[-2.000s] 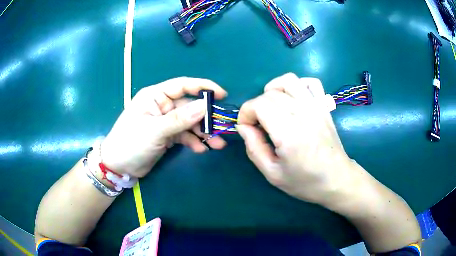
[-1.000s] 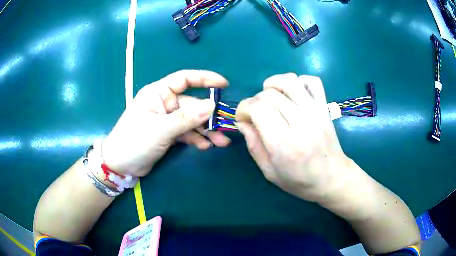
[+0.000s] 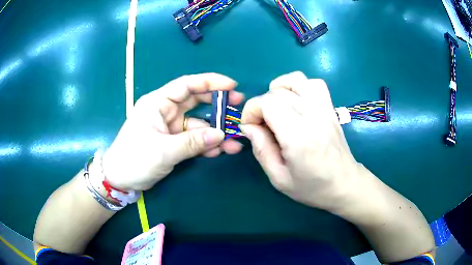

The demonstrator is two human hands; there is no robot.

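Observation:
A black connector housing (image 3: 219, 111) with a pale strip stands upright in my left hand (image 3: 171, 124), between thumb and fingers. Multicolour wires (image 3: 234, 123) leave its right side. My right hand (image 3: 300, 140) pinches these wires with thumb and forefinger close to the housing. The harness passes behind my right hand and comes out on the right with a white wrap (image 3: 342, 115), fanned wires and a dark far-end connector (image 3: 386, 104). The wire tips at the housing are too small to make out.
More harnesses lie at the top, with one black connector (image 3: 187, 25) left and another (image 3: 313, 34) right of it. A single harness (image 3: 453, 88) lies at the far right. A pale line (image 3: 130, 57) crosses the green tabletop. A pink badge card (image 3: 145, 246) hangs at the lower edge.
The housing has turned in my left hand and shows more of its face with the pale strip. My left thumb has moved down to its lower end. My right hand still pinches the wires.

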